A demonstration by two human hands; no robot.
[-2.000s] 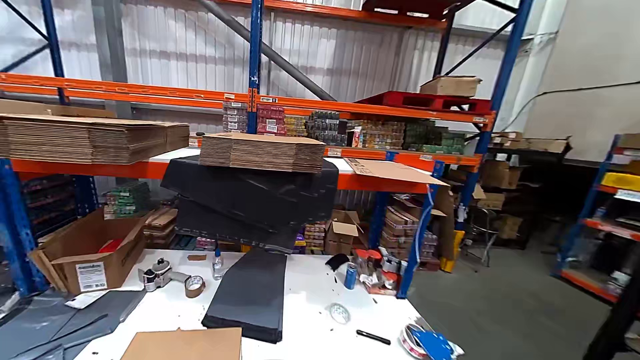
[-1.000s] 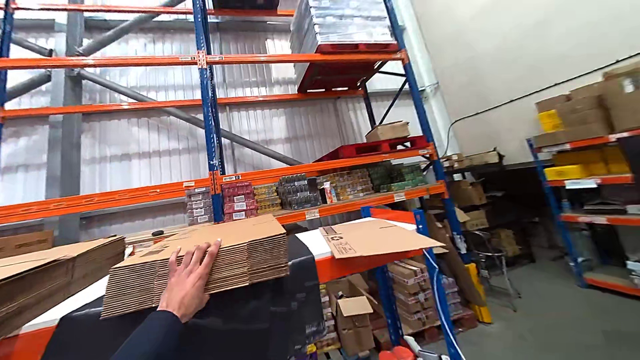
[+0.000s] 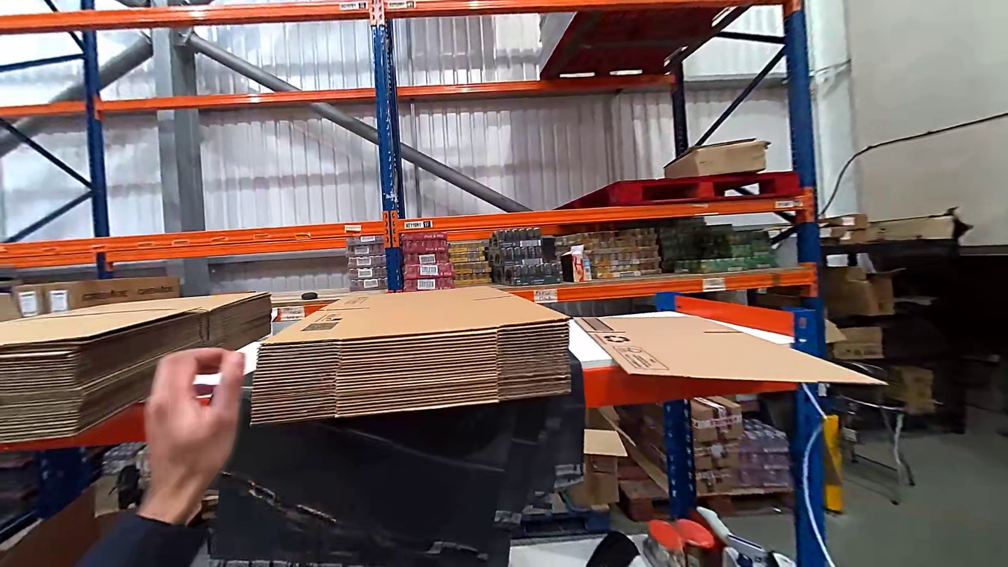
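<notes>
My left hand (image 3: 193,425) is raised in front of the shelf, its fingers curled and thumb up, with a gap between thumb and forefinger and nothing held. Just right of it lies a stack of flattened cardboard boxes (image 3: 417,370), its front edge jutting over the shelf front. Another stack of flattened boxes (image 3: 142,366) is behind and to the left of the hand. A single flat cardboard sheet (image 3: 709,346) lies at the right on the shelf. Black plastic sheeting (image 3: 378,488) hangs below the middle stack. My right hand is outside the view.
An orange shelf beam (image 3: 693,382) and blue uprights frame the shelf. Shrink-wrapped packs (image 3: 520,256) stand on the rack behind. A red pallet (image 3: 685,189) carries an open carton (image 3: 717,157) higher up. Red-topped containers (image 3: 681,535) sit at the lower right on the white table.
My left hand was on the front of the middle stack one second ago; now it is off it, to the left. The view has turned leftward since then.
</notes>
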